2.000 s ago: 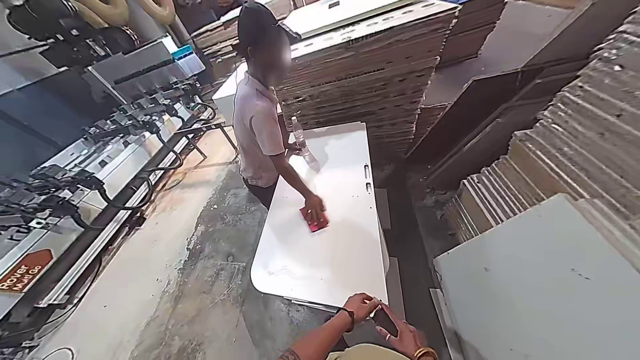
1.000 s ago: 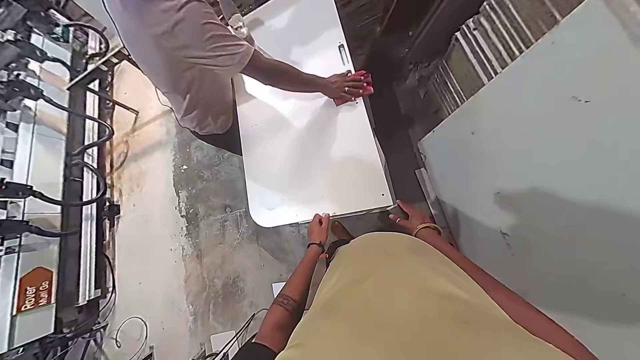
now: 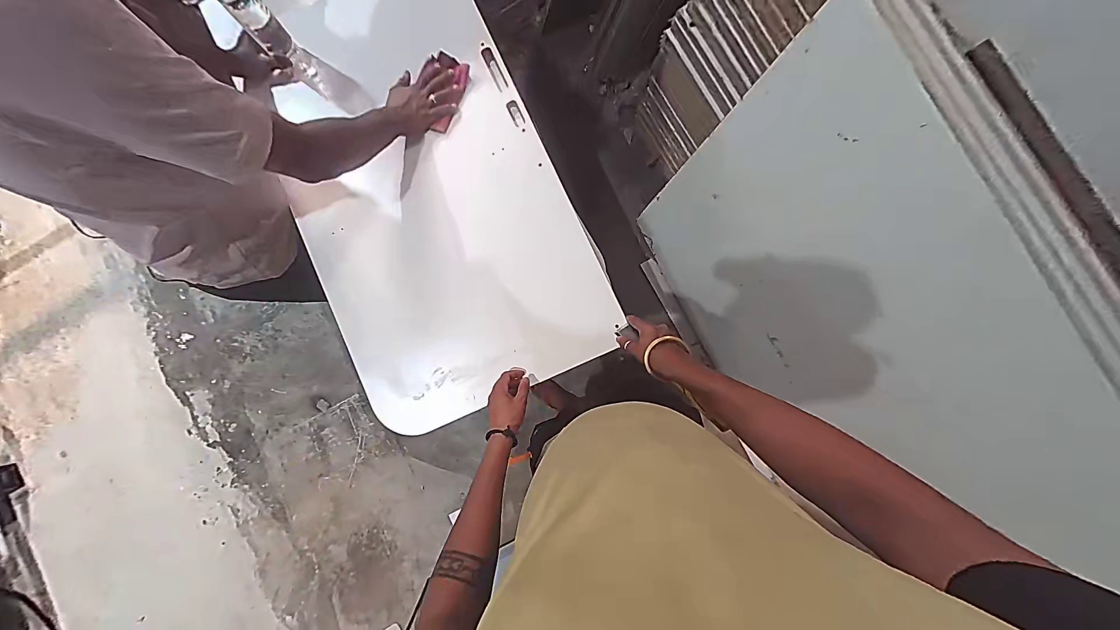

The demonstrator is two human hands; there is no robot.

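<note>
A white panel (image 3: 464, 262) with one rounded corner and small slots along its right side lies in front of me. My left hand (image 3: 508, 398), with a dark band at the wrist, is at the panel's near edge, fingers curled; whether it grips anything is unclear. At the near right corner is my right hand (image 3: 643, 339), a yellow bangle on its wrist, with a small grey object, partly hidden, at its fingers. Across the panel, a co-worker's hand (image 3: 426, 101) presses a red cloth (image 3: 459, 79) on the surface. The co-worker's other hand is beside a clear plastic bottle (image 3: 302, 66).
The co-worker (image 3: 175, 166) stands at the panel's left side. To my right is a large pale board (image 3: 831, 219), with more stacked boards (image 3: 726, 52) behind it. Stained concrete floor (image 3: 306, 525) shows at the lower left.
My hands, close together two seconds ago, are now apart at the panel's near edge. The co-worker's hand and red cloth have moved over the panel. The view has tilted down.
</note>
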